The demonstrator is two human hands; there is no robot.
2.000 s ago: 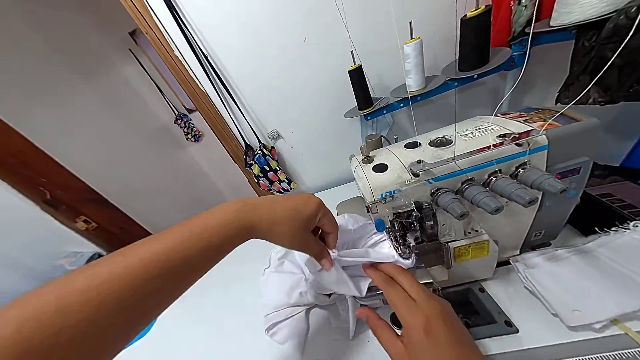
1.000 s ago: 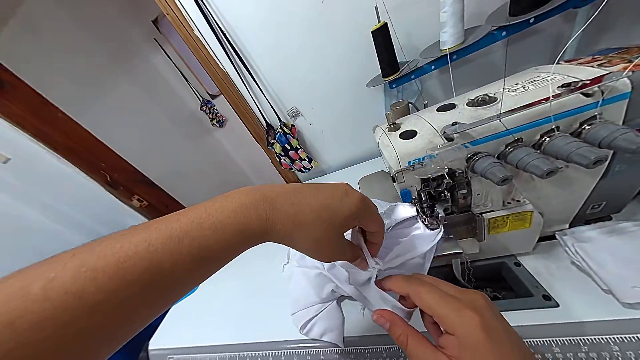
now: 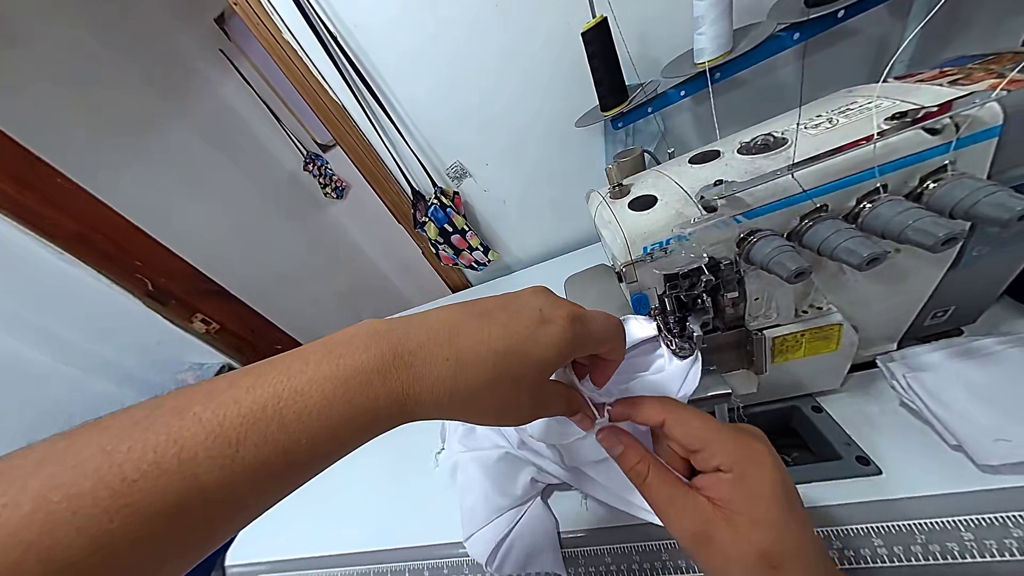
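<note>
White fabric [image 3: 512,488] lies bunched on the table, its upper part reaching the presser foot area of a Jack overlock sewing machine [image 3: 680,216]. My left hand [image 3: 512,360] pinches a narrow fold or edge of the cloth between thumb and fingers, left of the needle area. Close against it, my right hand [image 3: 712,472] grips the same edge between thumb and index finger. The fingertips of both hands nearly meet. Loose threads hang from the fabric edges. Whether the cloth is under the presser foot cannot be seen clearly.
A stack of white fabric pieces [image 3: 960,392] lies at the right. Thread cones, one black [image 3: 605,64] and one white [image 3: 712,32], stand behind the machine. A measuring tape strip [image 3: 920,540] runs along the front table edge. Patterned cloth pouches [image 3: 456,228] hang on the wall.
Both hands stay at the white fabric, and their fingertips have come closer together on its edge. The view has shifted nearer the hands and machine.
</note>
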